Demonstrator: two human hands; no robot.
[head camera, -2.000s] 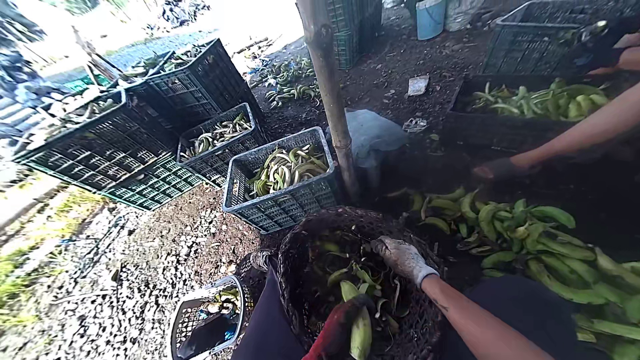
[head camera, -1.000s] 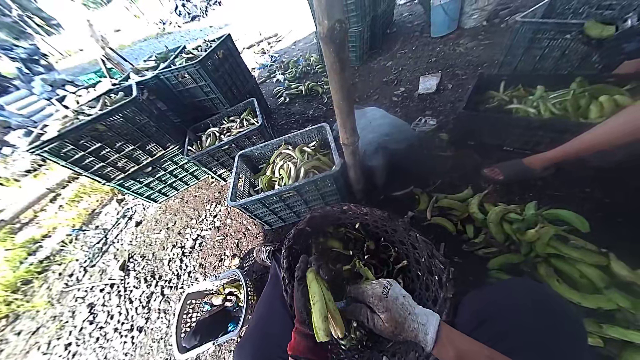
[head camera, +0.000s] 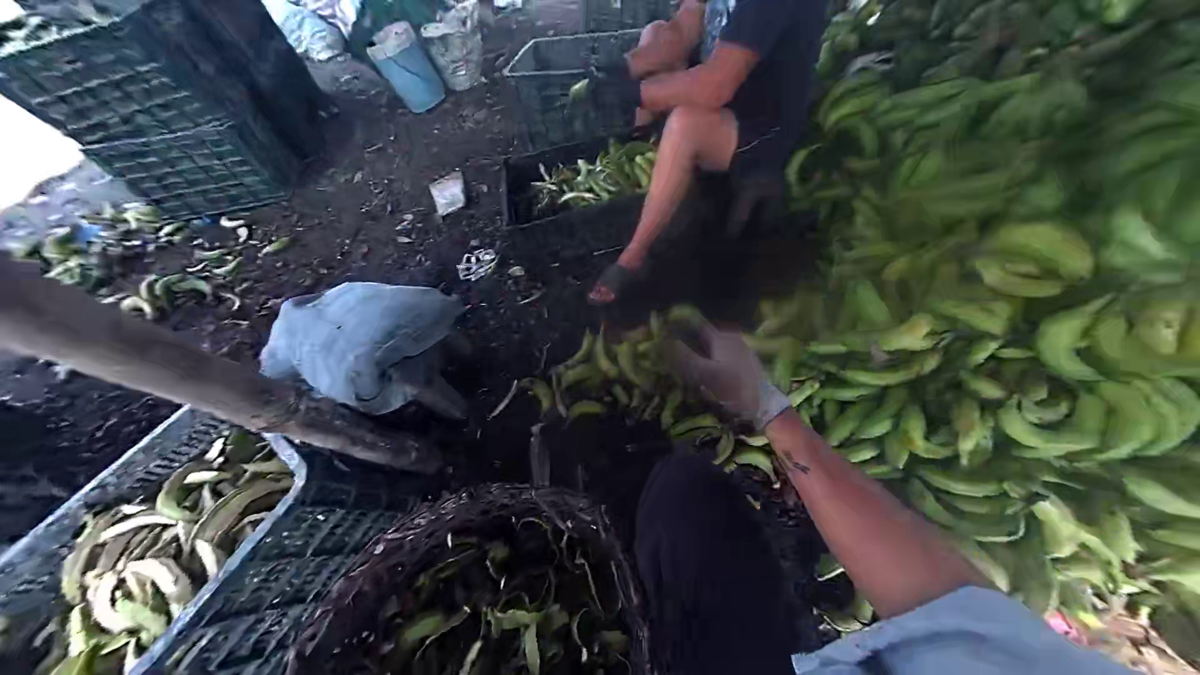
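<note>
My right hand (head camera: 727, 370), in a soiled whitish glove, reaches over the near edge of a large heap of green bananas (head camera: 937, 375). Blur hides whether its fingers hold a fruit. Below and to the left of it stands a dark woven basket (head camera: 450, 511) with green peels (head camera: 516, 619) inside. My left hand is out of view. Peeled pale fruit and peels (head camera: 169, 553) lie in a plastic crate (head camera: 281, 516) at the lower left.
A wooden pole (head camera: 187, 366) slants across the left beside a pale blue cloth-like bundle (head camera: 361, 342). Another person (head camera: 694, 141) sits behind a low crate of bananas (head camera: 595, 178). Stacked green crates (head camera: 169, 112), a blue bucket (head camera: 408, 70) and scattered peels (head camera: 178, 281) are farther back.
My right hand has left the basket and moved over the banana heap. The left hand and the split green banana at the basket have gone out of view. The view has swung right.
</note>
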